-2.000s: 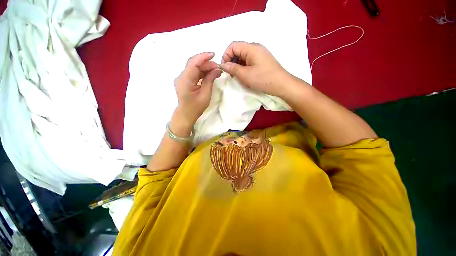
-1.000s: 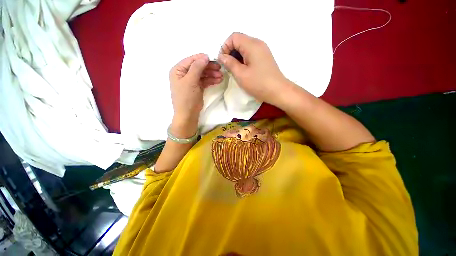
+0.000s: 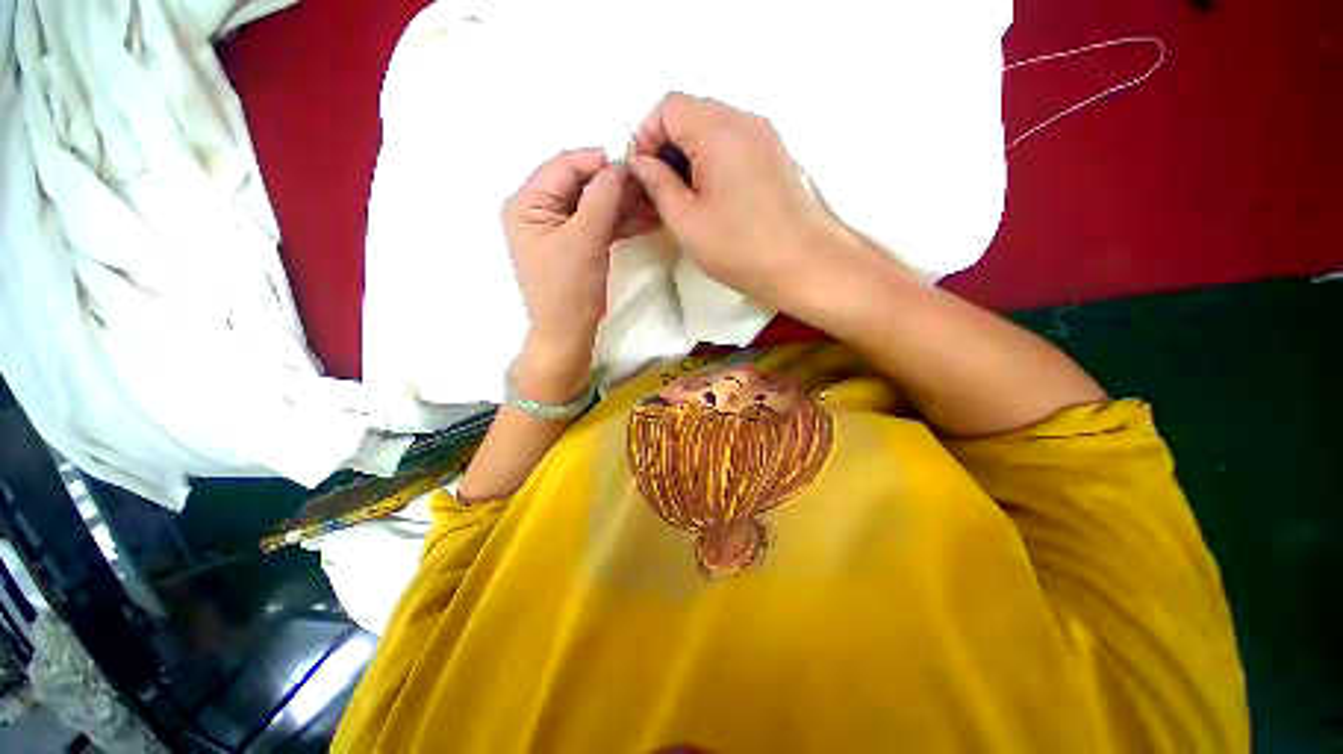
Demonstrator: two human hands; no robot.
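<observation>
A white garment piece (image 3: 869, 103) lies spread on the red-covered table, with a bunched part under my hands. My left hand (image 3: 563, 236) has thumb and finger pinched together on the cloth. My right hand (image 3: 722, 184) is at its right, fingertips almost touching the left ones. A thin glint like a needle (image 3: 631, 133) shows at the right fingertips. A dark band or cap (image 3: 675, 159) shows among the right fingers. A looped white thread (image 3: 1090, 92) lies on the red cloth at the right. Any small fastener at the fingertips is hidden.
A large crumpled white garment pile (image 3: 133, 265) is at the left, hanging over the table edge. The red table cover (image 3: 1208, 177) extends to the right, with dark green floor (image 3: 1178, 368) below it. Dark equipment (image 3: 162, 648) stands at the lower left.
The view has shifted, and the dark tool at the upper right is nearly out of frame. Both hands stay at the cloth, with their fingertips repositioned. The bunched cloth has changed shape.
</observation>
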